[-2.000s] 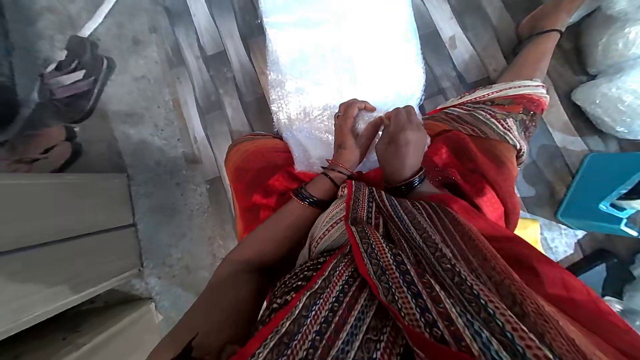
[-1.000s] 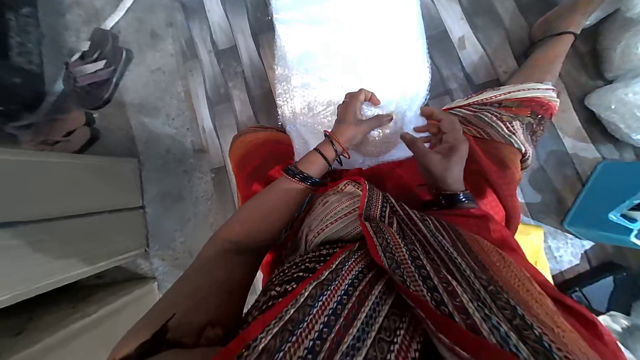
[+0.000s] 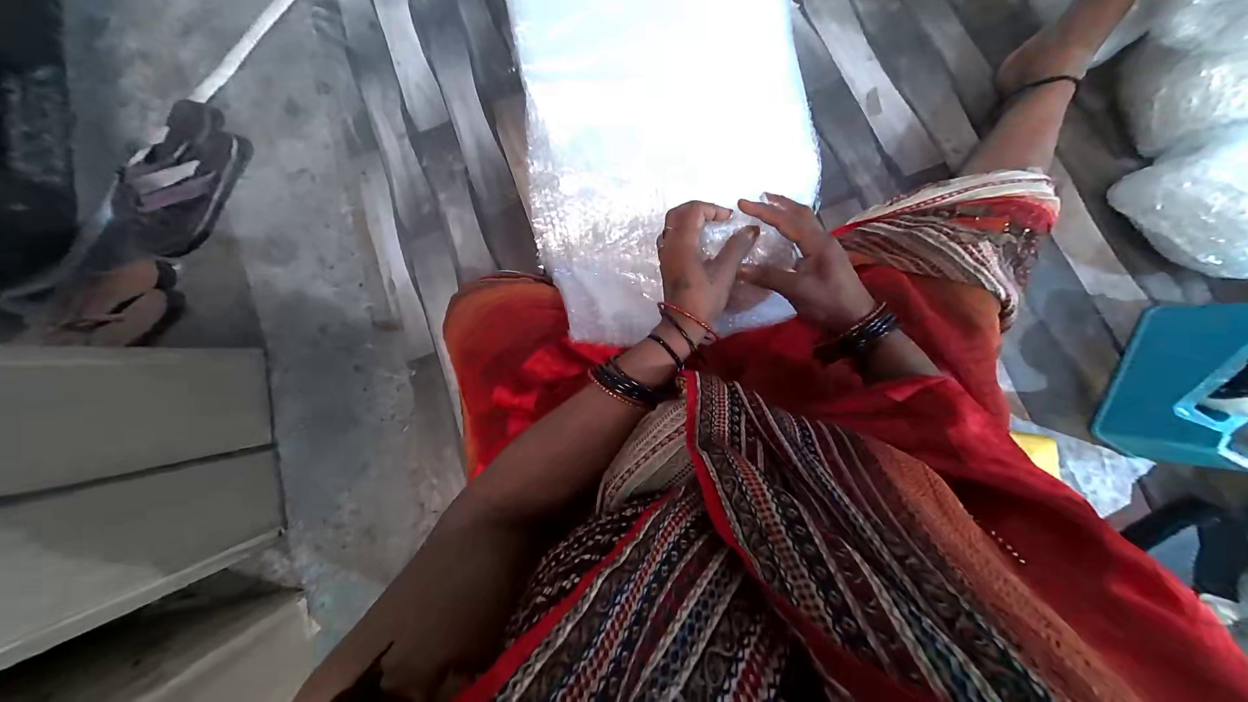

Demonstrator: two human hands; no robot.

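A long sheet of clear bubble wrap point(image 3: 663, 127) runs from my lap away over the floor. On its near end sits a rounded, bubble-wrapped bundle point(image 3: 756, 244); what is inside cannot be made out. My left hand point(image 3: 697, 258) holds the bundle's left side, fingers curled over it. From the right, my right hand point(image 3: 814, 263) grips it with thumb and fingers. The fingertips of the two hands are close together above the bundle.
Bubble-wrapped bundles point(image 3: 1194, 200) lie at the upper right, near my bare foot. A teal plastic container point(image 3: 1160, 380) stands at the right. Sandals point(image 3: 185, 185) are on the floor at the left, above a pale drawer unit or cabinet point(image 3: 132, 419). A yellow item point(image 3: 1038, 450) lies beside my lap.
One second ago my right hand was spread apart from the bundle; now it is back against the bundle's right side. My left hand has stayed at the bundle.
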